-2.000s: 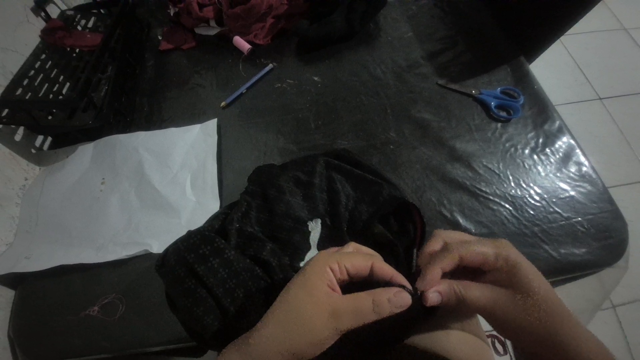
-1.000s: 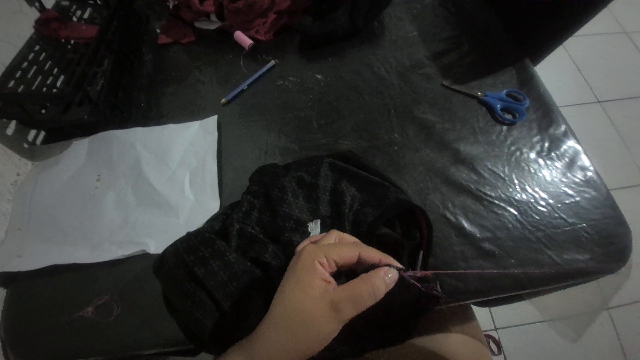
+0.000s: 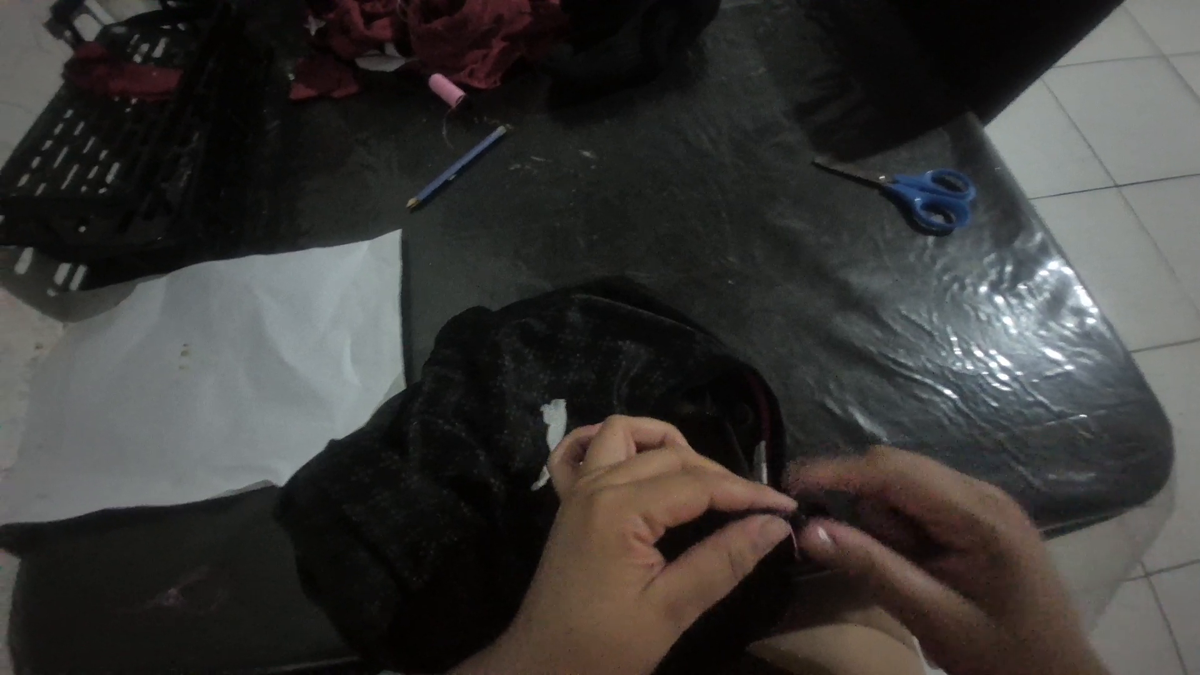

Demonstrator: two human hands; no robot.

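Note:
A black patterned fabric garment (image 3: 487, 412) with a pale mark on it lies bunched at the near edge of the table. My left hand (image 3: 647, 516) pinches a fold of its edge between thumb and forefinger. Close against those fingertips, on the right, is my right hand (image 3: 928, 553), partly blurred; whether its fingers are closed on a needle or the cloth cannot be made out. A short pink thread (image 3: 795, 542) shows between the two hands. Part of a reddish inner edge of the garment (image 3: 764, 403) is visible above them.
Blue-handled scissors (image 3: 928, 199) lie at the right on the black plastic-covered table (image 3: 637, 216). A blue pencil (image 3: 457, 169) and a pink thread spool (image 3: 446, 91) are farther back, near dark red cloth (image 3: 469, 37). White paper (image 3: 225, 375) and a black slotted rack (image 3: 84, 141) are at the left.
My right hand, out of view a second ago while threads stretched rightward from the cloth, is back beside my left hand. The left hand still pinches the fabric edge.

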